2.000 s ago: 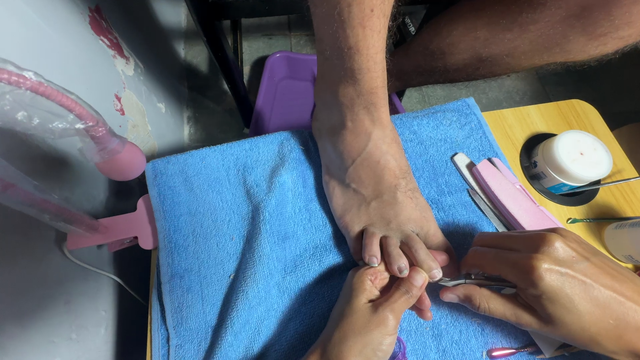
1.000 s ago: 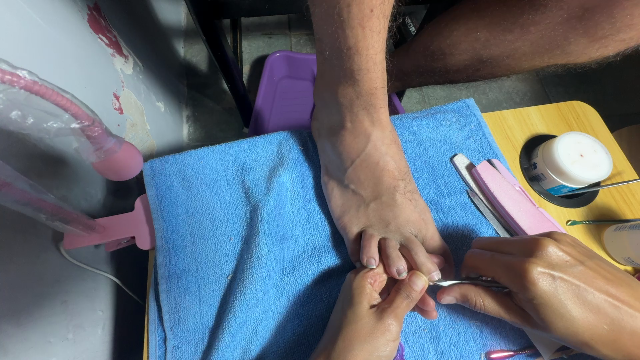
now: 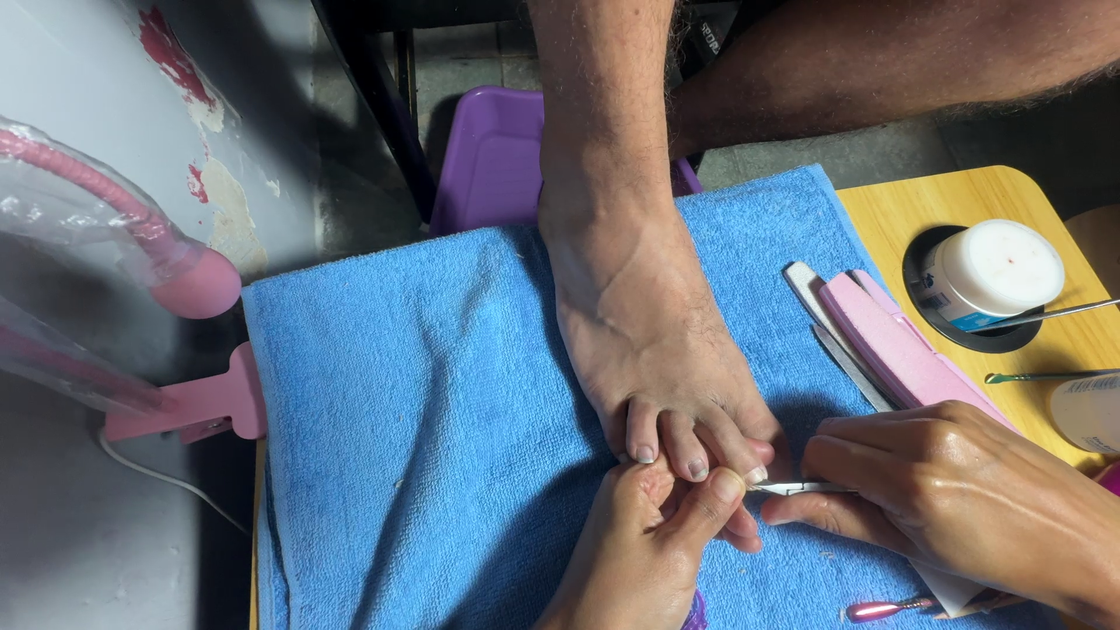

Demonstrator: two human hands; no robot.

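Another person's bare foot rests on a blue towel, toes pointing toward me. My left hand holds its toes from below, thumb and fingers pinching the toe nearest the nipper. In my right hand is a metal cuticle nipper, its tip touching the edge of that toe's nail. Whether the jaws are closed is too small to tell. Pink and grey nail files lie beyond my right hand, with a metal tool alongside. A pink-handled tool lies below my right hand.
On the wooden tabletop at right stand a white-lidded jar in a black ring holder and a bottle, with a thin green tool between. At left a plastic-wrapped pink lamp is clamped. A purple tray sits behind the foot.
The nipper and my right hand have shifted slightly around the same toe. My left hand keeps its hold, and the foot stays in place.
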